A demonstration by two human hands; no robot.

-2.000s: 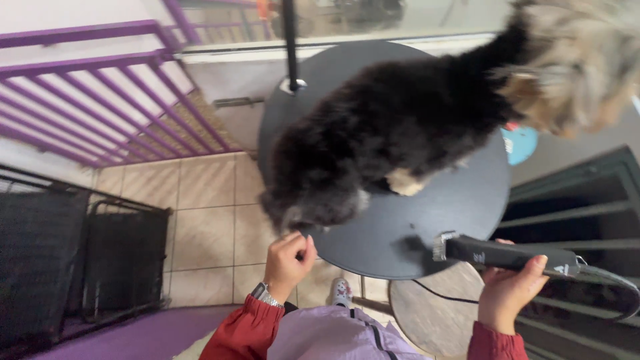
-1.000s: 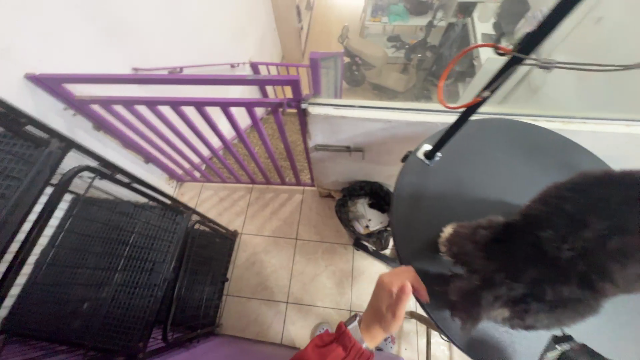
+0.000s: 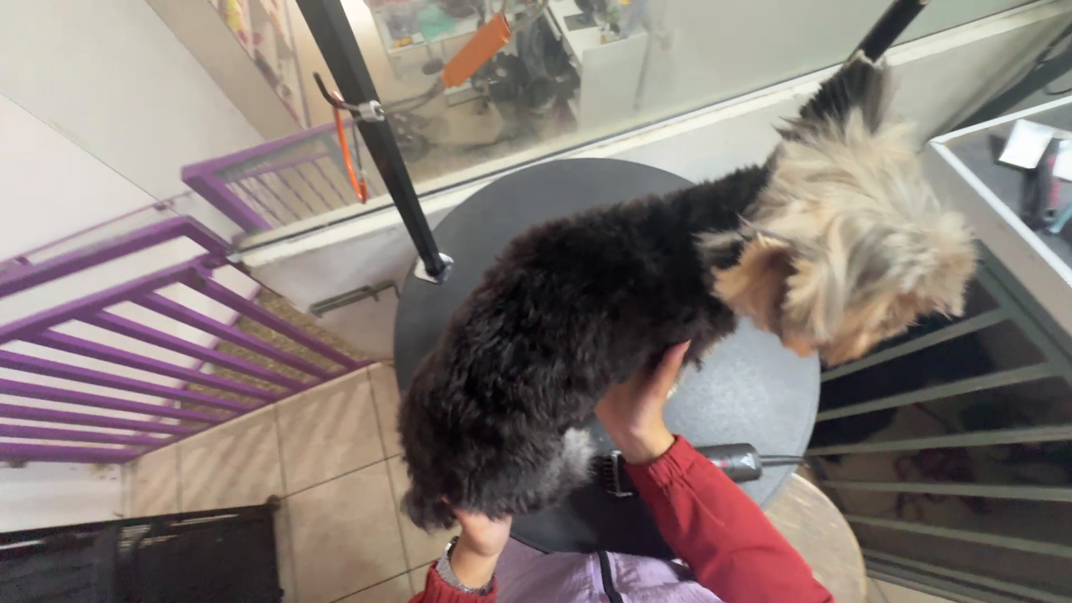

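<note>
A small dog (image 3: 569,310) with a dark coat and a tan, shaggy head stands on a round grey grooming table (image 3: 745,402). At its rear, near the table's lower left edge, my left hand (image 3: 483,536) touches the hindquarters, fingers hidden by the fur. My right hand (image 3: 641,406) lies against the dog's near side, behind the front leg, with the thumb up and the other fingers hidden under the body. Electric clippers (image 3: 737,461) with a comb attachment lie on the table, partly behind my right sleeve.
A black grooming arm (image 3: 377,142) with an orange loop (image 3: 347,151) rises from the table's edge. Purple gates (image 3: 167,335) stand left, a black crate (image 3: 142,557) lower left. A window lies beyond; a barred dark frame (image 3: 938,435) and a side table (image 3: 1017,209) are right.
My right hand, which held the clippers two seconds ago, is now against the dog's side, and the clippers lie on the table. My left hand now touches the dog's rear. The view has swung.
</note>
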